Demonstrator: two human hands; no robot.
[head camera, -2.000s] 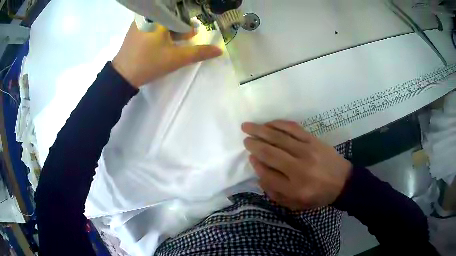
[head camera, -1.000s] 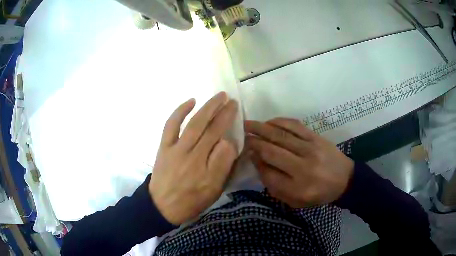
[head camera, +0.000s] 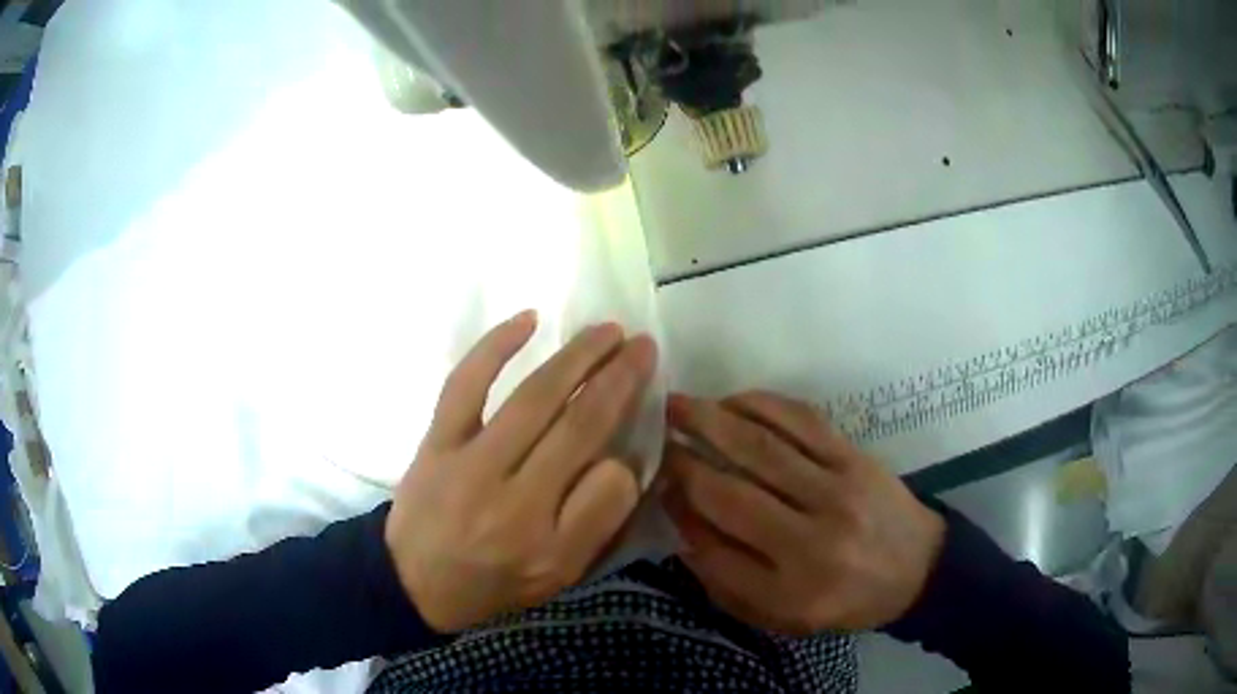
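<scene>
A large white fabric panel (head camera: 271, 298) lies over the table, very bright under the lamp, its right edge running down from the sewing machine head (head camera: 522, 82). My left hand (head camera: 522, 475) lies flat on the fabric near that edge, fingers slightly spread. My right hand (head camera: 794, 515) is just right of it, fingers curled at the fabric's edge by the table front, with the thumb and fingertips partly hidden. The machine head hides the needle area. A cream ribbed knob (head camera: 729, 136) shows beside it.
A thin pointed metal tool (head camera: 1153, 170) lies on the right of the table. A printed ruler scale (head camera: 1004, 373) runs along the front edge. White pieces (head camera: 1167, 434) hang at the far right. Tan tags show among white pieces at the left edge. A checked apron (head camera: 611, 644) is below.
My left hand has come from beside the machine head down to the fabric near my right hand. The fabric's folds are spread flatter. The view has shifted, and the machine head looks larger.
</scene>
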